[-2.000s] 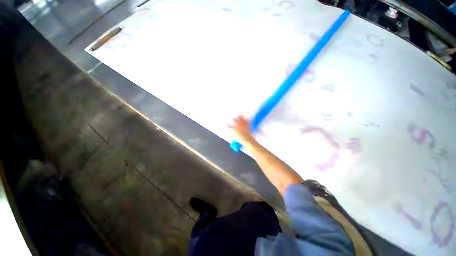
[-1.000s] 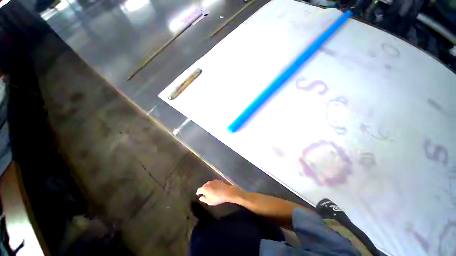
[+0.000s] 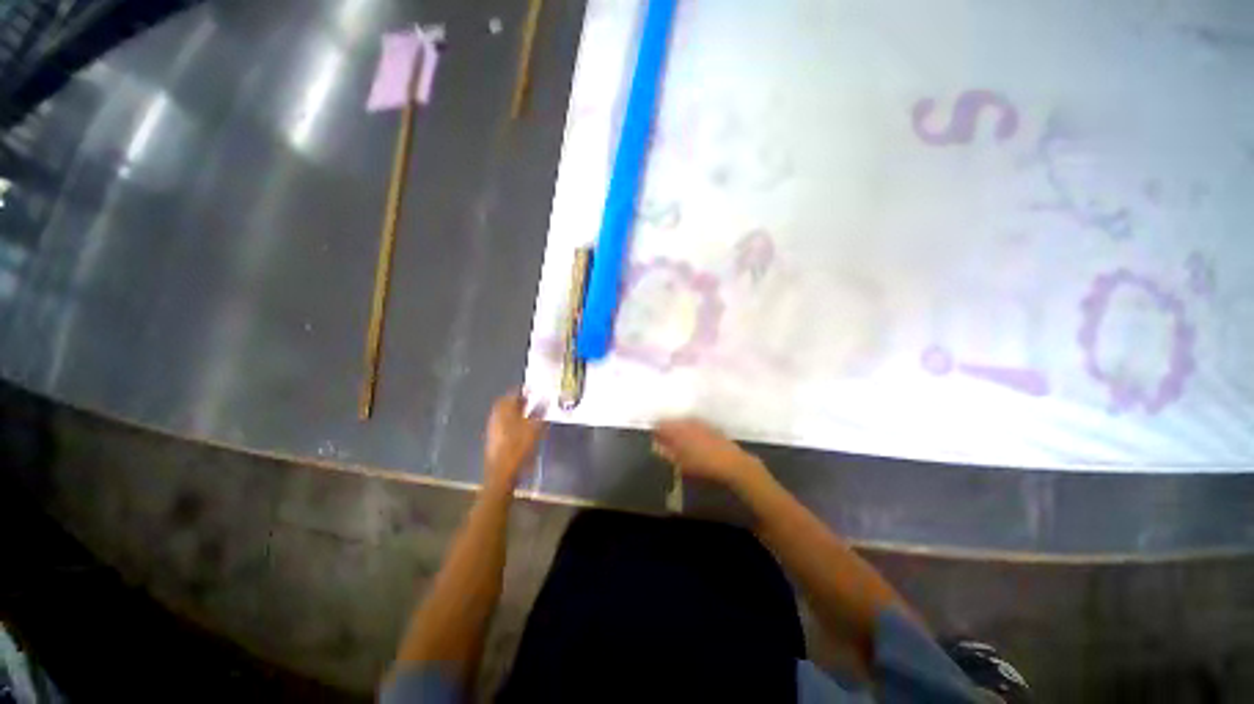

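The white sheet (image 3: 825, 330) with faint pink-purple shapes lies flat on the dark-grey table. My left hand (image 3: 514, 437) is at the sheet's near left corner, its fingertips at the corner. My right hand (image 3: 699, 451) is at the sheet's near edge, to the right of the left hand. The fingers are small and blurred, so their hold on the edge is not certain. The blue roll (image 3: 622, 193) lies on the sheet near its left edge. A yellow-brown cutting weight (image 3: 574, 330) lies beside the roll's near end.
A long wooden stick (image 3: 391, 248) lies on the table (image 3: 248, 275) left of the sheet, with a pink piece (image 3: 402, 69) at its far end. Another thin stick (image 3: 525, 58) lies farther back. The table's edge (image 3: 880, 546) runs in front of me, with the floor below.
The view has turned and moved toward the sheet's left end. Both hands are now at the near edge; one hand was seen before. The blue roll now lies beside the cutting weight.
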